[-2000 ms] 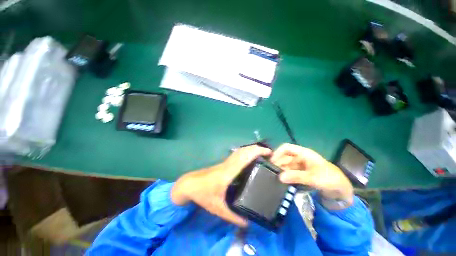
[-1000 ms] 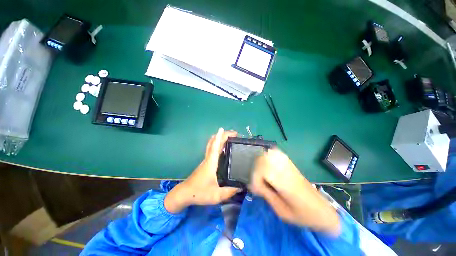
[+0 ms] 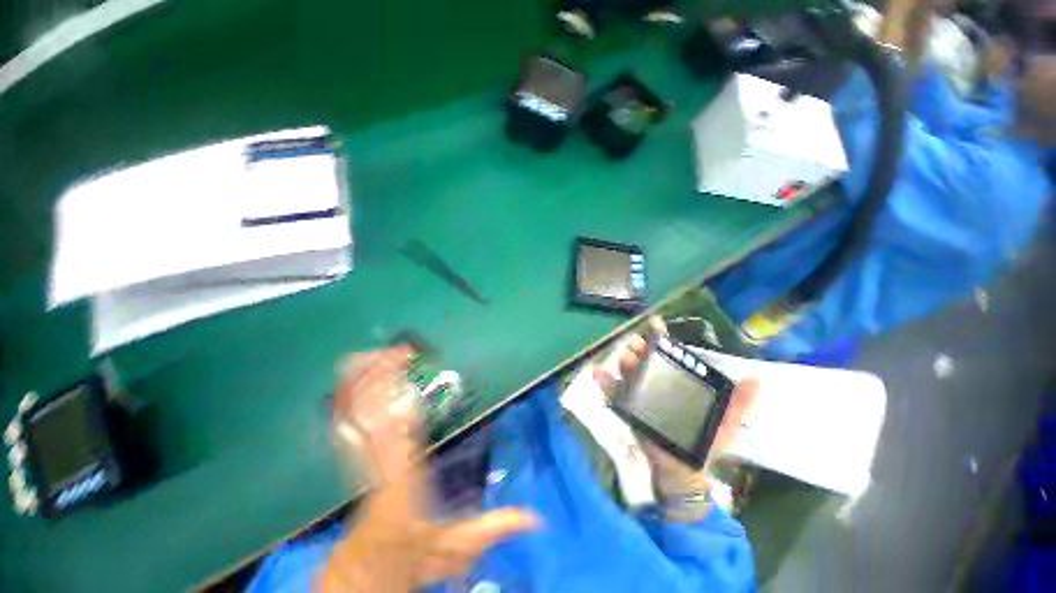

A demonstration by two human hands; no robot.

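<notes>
A flat, palm-sized black panel meter front with a grey screen and pale keys (image 3: 672,402) is in my right hand (image 3: 738,419), over the lap side beyond the bench edge. My left hand (image 3: 400,492) is blurred near the bench's front edge, fingers and thumb spread, with nothing clearly held. A blurred dark and green part with a pale piece (image 3: 442,394) lies beside its fingers; whether they touch is unclear. Another panel meter (image 3: 607,276) lies face up near the bench edge. Dark tweezers (image 3: 446,272) lie on the green mat.
White overlay sheets (image 3: 185,226) lie at left, with a larger panel meter (image 3: 72,446) and white discs (image 3: 19,463) below. A meter (image 3: 548,99), open housing (image 3: 625,114) and white control box (image 3: 767,139) stand behind. A black hose (image 3: 886,151) and white sheet (image 3: 811,423) are right.
The view has swung right. The flat meter front has moved right, from between both hands into my right hand alone, beyond the bench edge. My left hand has let go of it and spread.
</notes>
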